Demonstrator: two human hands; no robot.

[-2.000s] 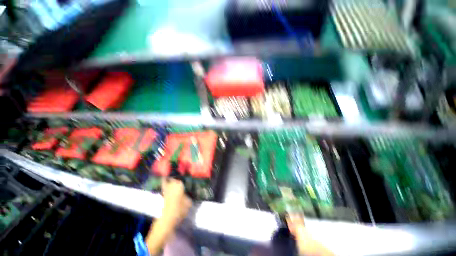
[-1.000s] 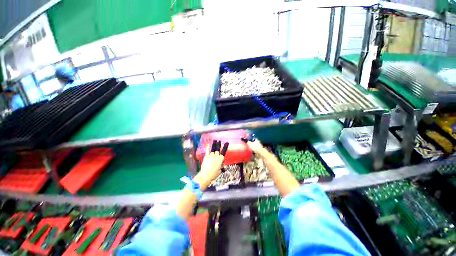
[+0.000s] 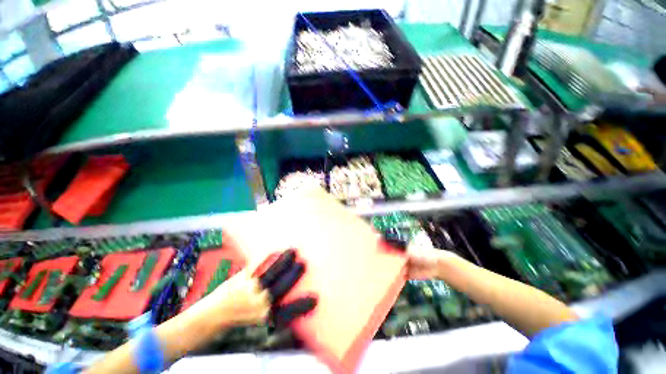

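A red-orange sheet or stack of sheets (image 3: 339,266) is held tilted in front of me, above the boards and the rail. My left hand (image 3: 274,292), with black finger cots and a blue wrist band, grips its left side. My right hand (image 3: 416,256), also with black on the fingertips, grips its right edge. The sheet hides part of the boards below it. Other red sheets (image 3: 120,281) lie to the left on the boards, with narrow green strips on them.
Bins of silvery, cream (image 3: 355,179) and green (image 3: 407,174) components stand behind the sheet. A large black box (image 3: 350,91) of pale parts is on the upper shelf. More red sheets (image 3: 91,188) lie on the lower shelf left. Green boards (image 3: 548,245) are at the right.
The red stack has left its place over the bins and is now in both hands, nearer to me. The view has tilted down and the silvery and cream bins show more.
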